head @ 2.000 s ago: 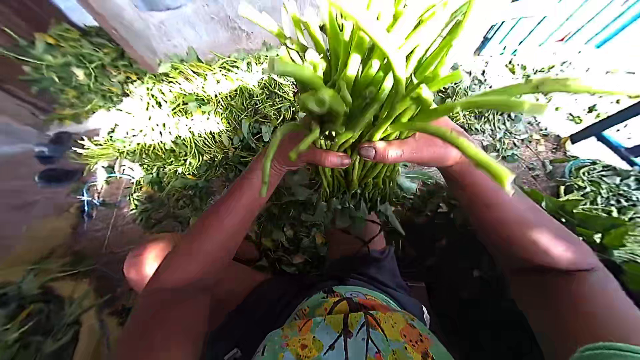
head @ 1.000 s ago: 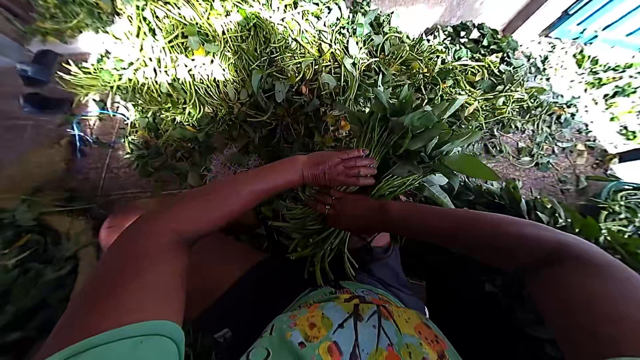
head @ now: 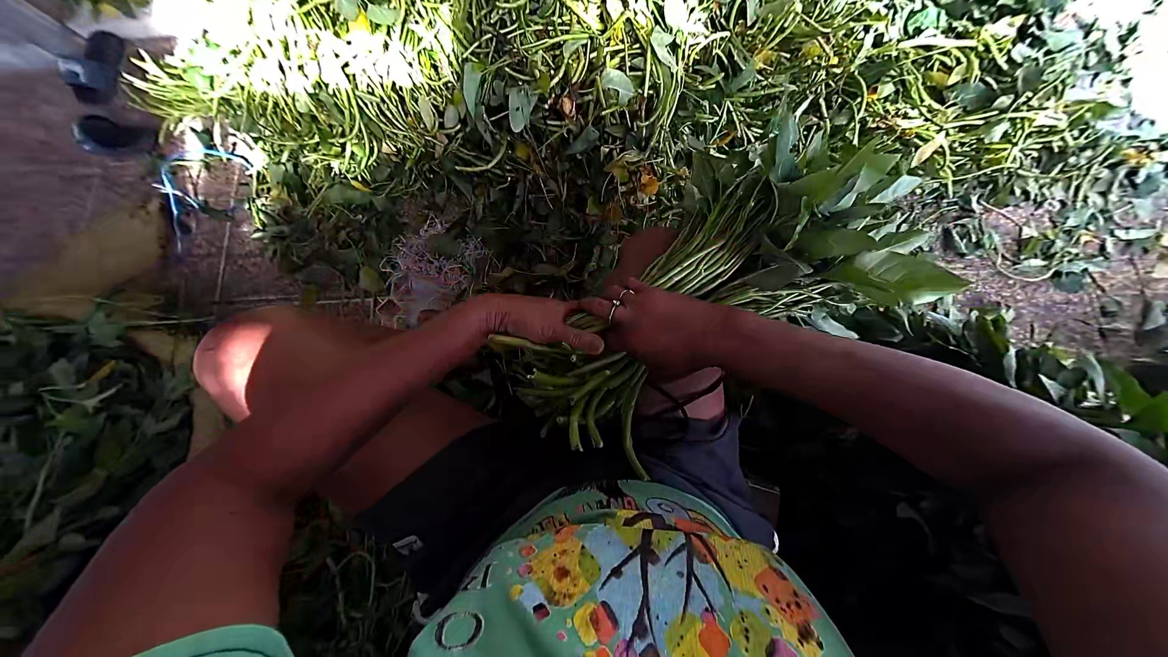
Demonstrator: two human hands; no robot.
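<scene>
A bundle of long-stemmed leafy greens (head: 707,248) lies slantwise over my lap, its leaves toward the upper right and its cut stem ends toward my shorts. My right hand (head: 662,327), with rings on a finger, is closed around the stems from the right side. From the left, my left hand (head: 543,321) grips the same bundle near the cut ends, its fingers touching my right hand. Part of the fingers of both hands is hidden by the stems.
A wide heap of loose greens (head: 566,100) covers the floor in front. More leaves (head: 82,438) lie at the left, and others (head: 1113,392) at the right. Thin pale ties (head: 438,260) sit beside my knee. Dark sandals (head: 114,134) and blue string (head: 173,187) are at the upper left.
Two seconds ago the bundle was raised with its cut ends upward; now it lies low across my lap, cut ends toward me. Both hands have come down with it. The view has shifted.
</scene>
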